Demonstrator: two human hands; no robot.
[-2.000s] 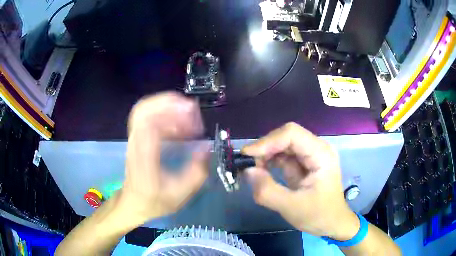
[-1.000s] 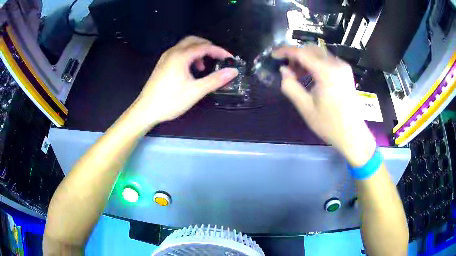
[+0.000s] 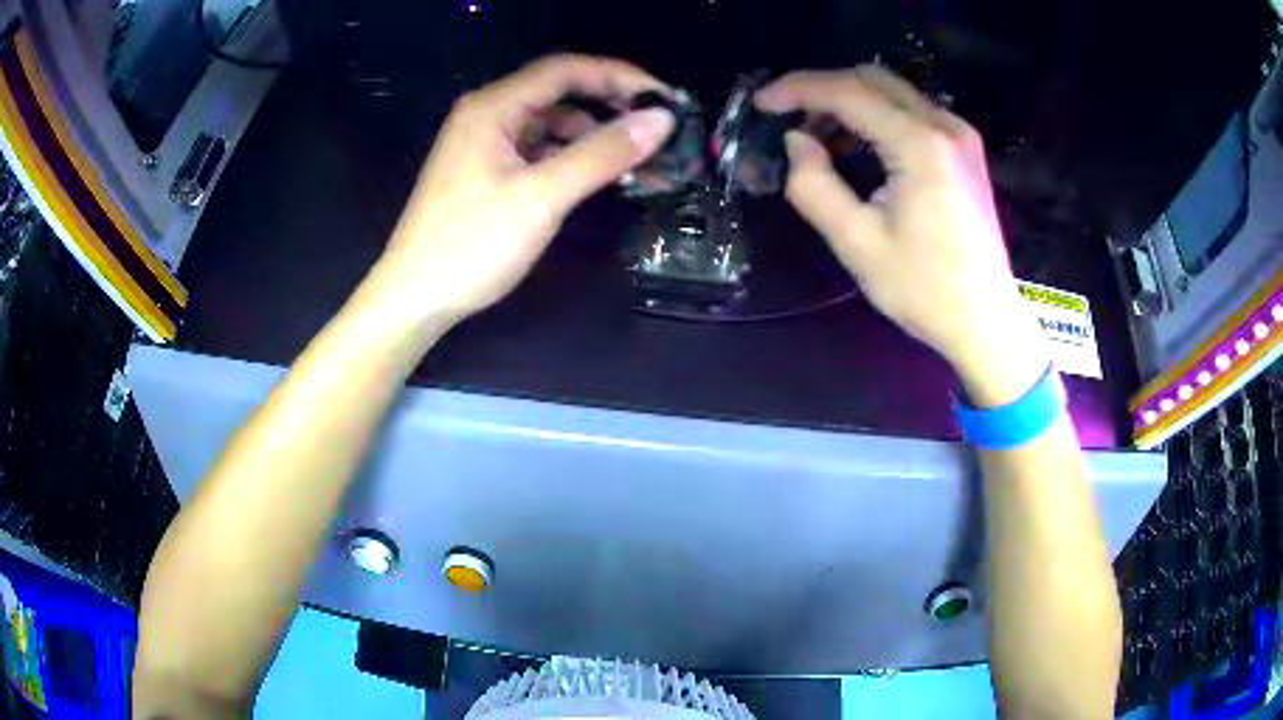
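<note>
My left hand (image 3: 528, 183) holds a small dark module with clear edges (image 3: 680, 148) between thumb and fingertips, above the back of the fixture. My right hand (image 3: 894, 190) holds a second dark module with a clear rim (image 3: 757, 141) by its fingertips, just right of the first. A narrow gap shows between the two modules. The metallic, clear-looking fixture (image 3: 690, 256) sits on the black table below and between the hands. Its back part is hidden by the left module and fingers. A blue band is on my right wrist.
The grey machine front (image 3: 675, 492) carries a white button (image 3: 373, 551), an orange button (image 3: 467, 570) and a green button (image 3: 948, 602). Striped posts stand left (image 3: 85, 197) and right (image 3: 1224, 359). A warning label (image 3: 1058, 329) lies right, a black tray (image 3: 1217, 521) beyond. A fan (image 3: 605, 692) is bottom centre.
Both hands have come together over the table. My left hand has lifted a module up from the fixture; my right has brought its module beside it. The green-glowing button is now white.
</note>
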